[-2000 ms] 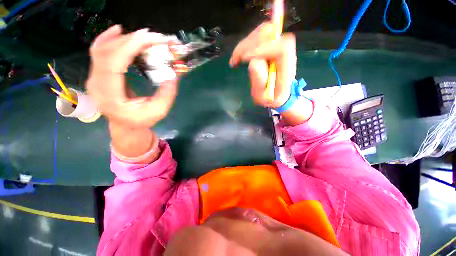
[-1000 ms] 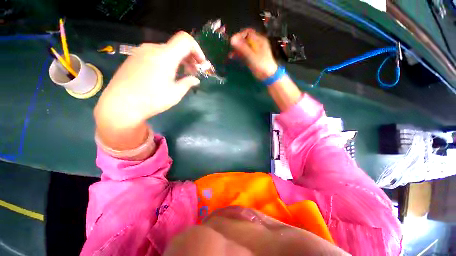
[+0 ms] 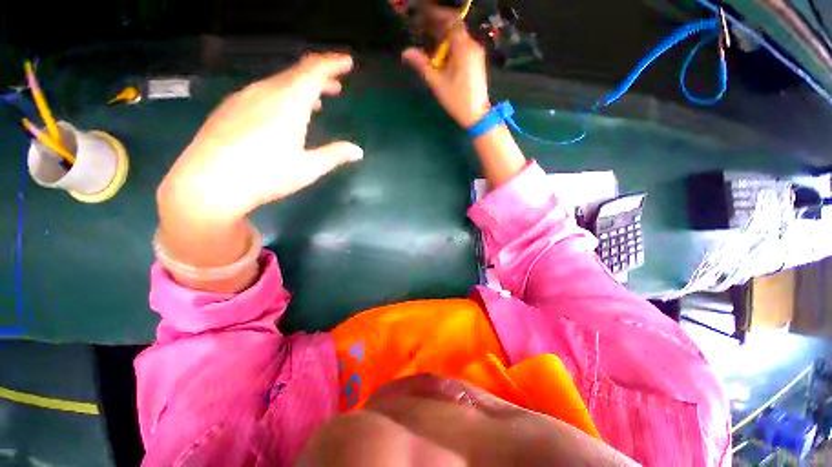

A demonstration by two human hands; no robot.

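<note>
My left hand [image 3: 242, 150] is open and empty over the green mat, thumb and fingers apart, with a pale bangle at the wrist. My right hand [image 3: 459, 82], with a blue wrist strap [image 3: 493, 119], reaches to the far dark strip. A yellow pencil-like tool [image 3: 442, 55] is held between its fingers. A dark, blurred object with a reddish spot [image 3: 427, 16], perhaps a circuit board, is at its fingertips, cut off by the top edge; whether they grip it I cannot tell. Another small board [image 3: 515, 41] lies just right of it.
A white cup [image 3: 87, 162] with yellow sticks stands at the left. A yellow-tipped item [image 3: 125, 95] and a small pale block [image 3: 169, 88] lie behind it. Papers [image 3: 584, 187], a calculator [image 3: 620, 233], a white cable bundle [image 3: 766, 242] and a coiled blue cord [image 3: 652, 59] are at the right.
The board by my left hand is no longer there, and that hand has opened wider. My right hand has moved forward to the far strip. The view has shifted slightly.
</note>
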